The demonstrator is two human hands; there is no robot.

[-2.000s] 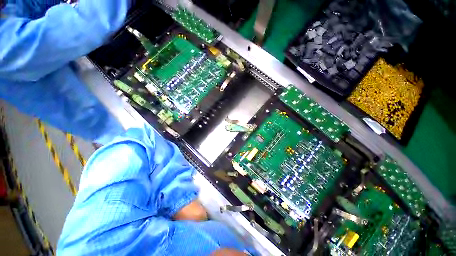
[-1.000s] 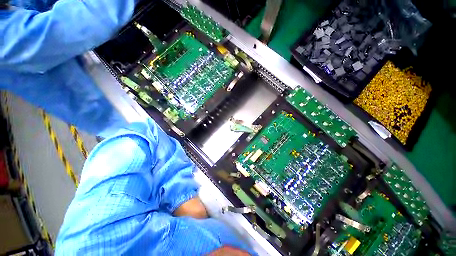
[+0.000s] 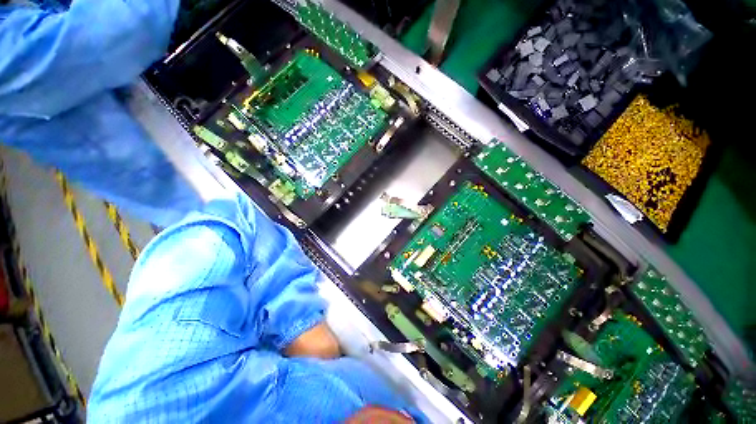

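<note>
A large green circuit board (image 3: 489,277) sits in a black carrier fixture nearest in front of me. It is crowded with silver and white parts. Light blue sleeves fill the lower left. A bare wrist (image 3: 315,341) shows at one cuff, beside the front rail; its hand is hidden behind the other sleeve. A second bit of bare skin (image 3: 380,416) is cut off by the bottom edge. I cannot tell which is my left hand and which my right. No fingers or held part can be made out, and neither bit of skin touches the board.
More boards in carriers lie up the line (image 3: 319,120) and at lower right (image 3: 630,364). Beyond the rail (image 3: 464,103) are bins of dark grey components (image 3: 564,70) and small yellow components (image 3: 651,157), with a clear plastic bag (image 3: 676,37). Another person's blue sleeve (image 3: 75,50) is at upper left.
The other person's sleeve at upper left has drawn back to the left. The view has shifted slightly. The boards and my sleeves look otherwise the same.
</note>
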